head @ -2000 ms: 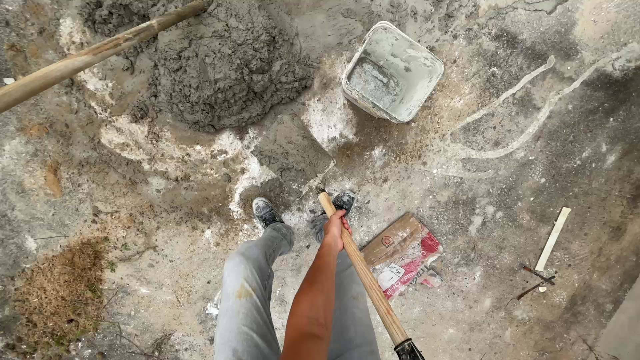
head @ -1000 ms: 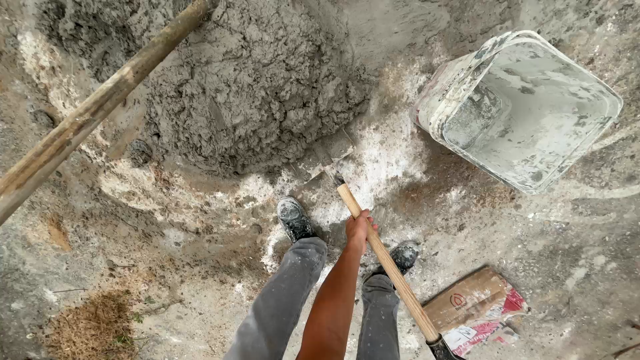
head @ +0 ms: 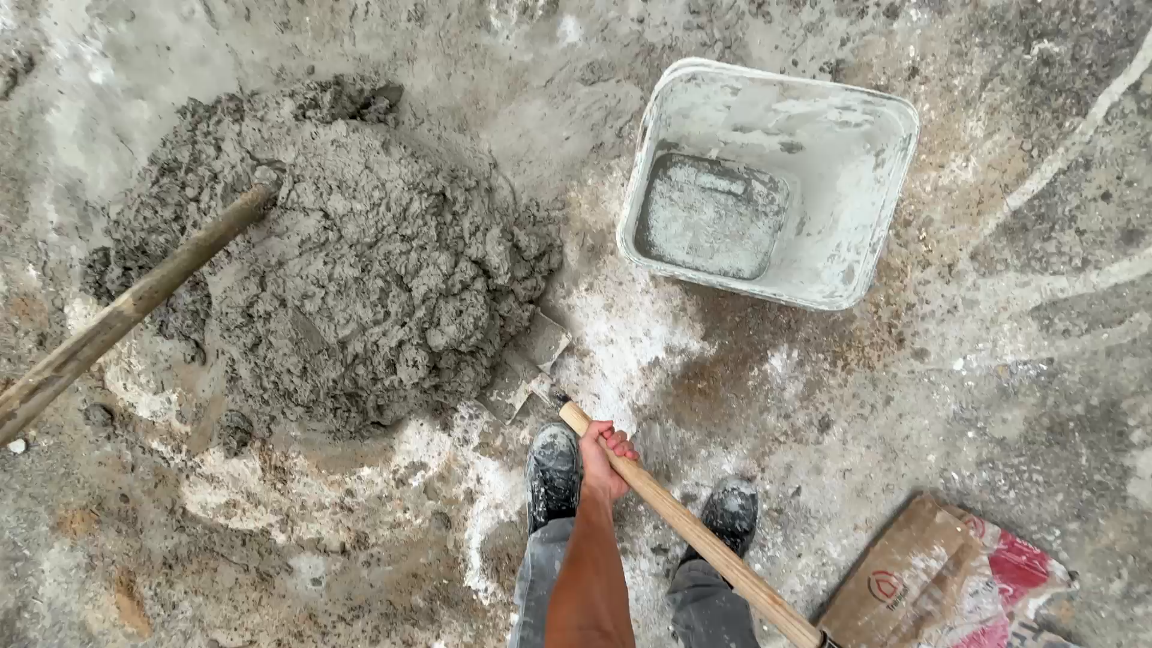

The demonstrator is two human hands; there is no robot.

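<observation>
My left hand [head: 607, 461] grips the wooden shaft of a shovel [head: 684, 520] low down, close above its metal socket. The shovel's mortar-caked metal blade [head: 526, 364] lies at the lower right edge of a heap of wet grey mortar [head: 360, 270]; its front part is hidden against or under the heap. From my hand the shaft slants to the bottom edge of the view, where a black fitting just shows. My right hand is out of view.
A second wooden handle [head: 135, 310] stands out of the heap to the left. A mortar-smeared square bucket [head: 832, 198] is at the upper right. A torn paper sack [head: 927, 576] lies at the lower right. My shoes [head: 553, 477] are beside the shovel.
The shovel blade, earlier on the ground beside the heap, is now at the heap's edge. My left hand has kept its grip on the shaft. The view has shifted.
</observation>
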